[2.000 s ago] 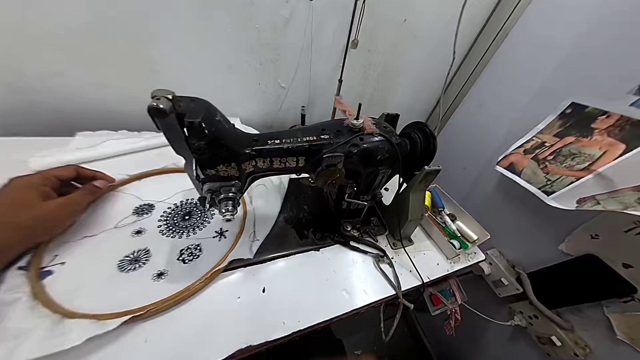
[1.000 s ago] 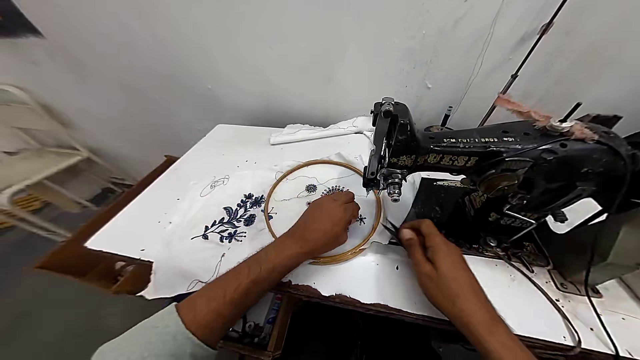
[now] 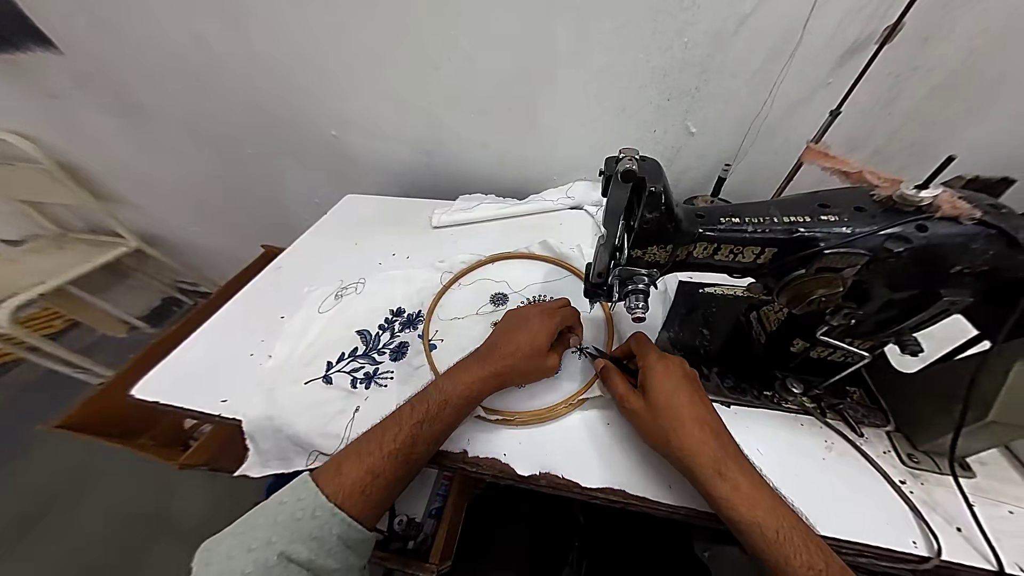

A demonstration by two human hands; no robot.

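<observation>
White cloth with dark blue floral embroidery lies on the white table, part of it stretched in a round wooden embroidery hoop. My left hand rests over the hooped part, fingertips pinched together near a small dark stitched motif; whether they grip a thread cannot be told. In my right hand, at the hoop's right edge, is a small dark pointed tool, probably thread snips, its tip at that motif. The black sewing machine's needle bar end hangs just above and right of the hoop.
The black sewing machine stands on the table's right side. Folded white cloth lies near the wall. Below the table's worn front edge is an open drawer with small items. A cream metal chair stands at left.
The right hand, holding the dark tool, has moved left from beside the hoop to over its right rim. Two seconds ago a hand held the hoop's left rim. The view has swung left since then.
</observation>
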